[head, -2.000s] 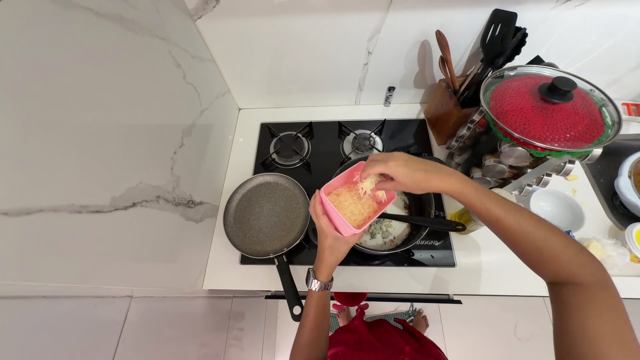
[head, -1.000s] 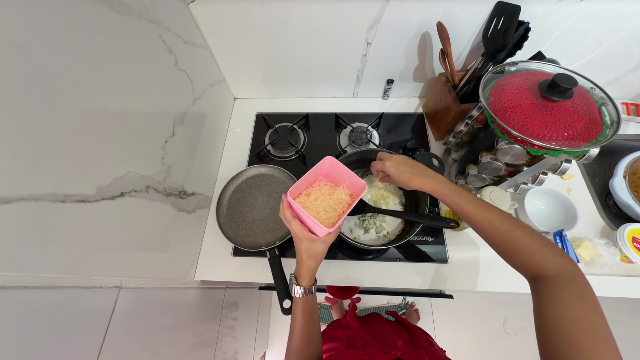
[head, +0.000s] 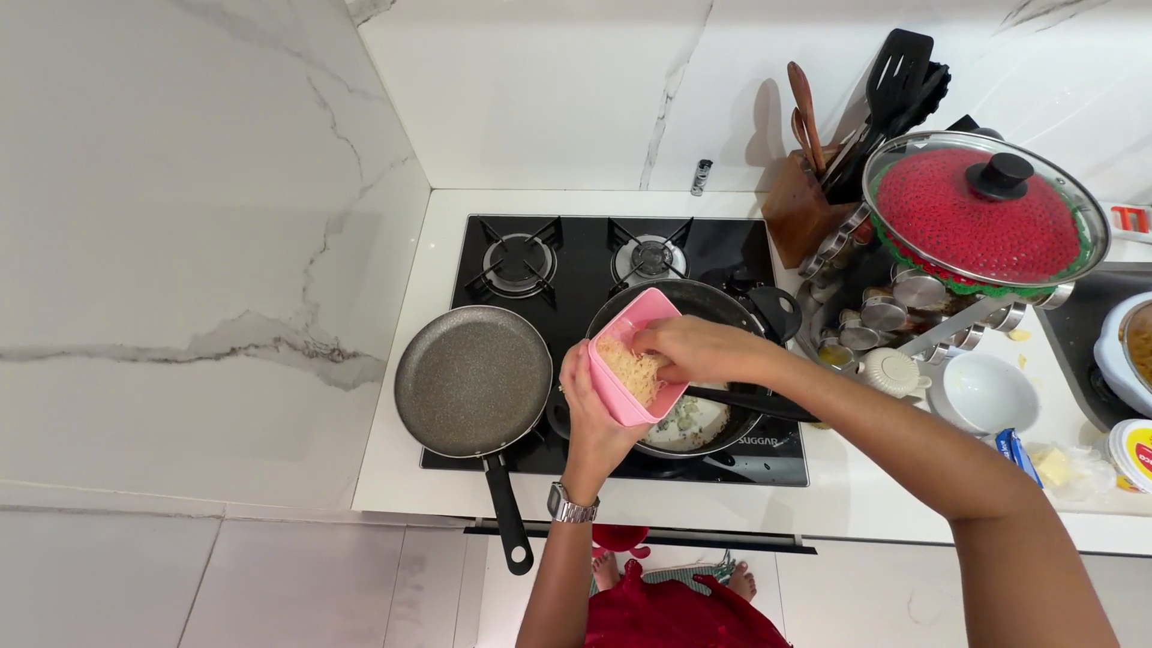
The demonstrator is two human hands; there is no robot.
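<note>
My left hand holds a pink plastic container, tilted above the front right part of the cooktop. Shredded cheese lies inside it, and the fingers of my right hand reach into the cheese; their tips are partly hidden. Beneath both hands, a dark deep pan holds a creamy white mixture with pale chunks. A black utensil handle crosses the pan's right side. An empty grey speckled frying pan sits to the left, its handle pointing to the front edge.
Two bare burners are at the back of the black glass cooktop. To the right stand a wooden utensil holder, a glass lid over red crochet, spice jars, a white bowl and a tub.
One second ago my right hand was over the deep pan, apart from the container; now its fingers are in the cheese. The container has tilted and moved toward my right hand.
</note>
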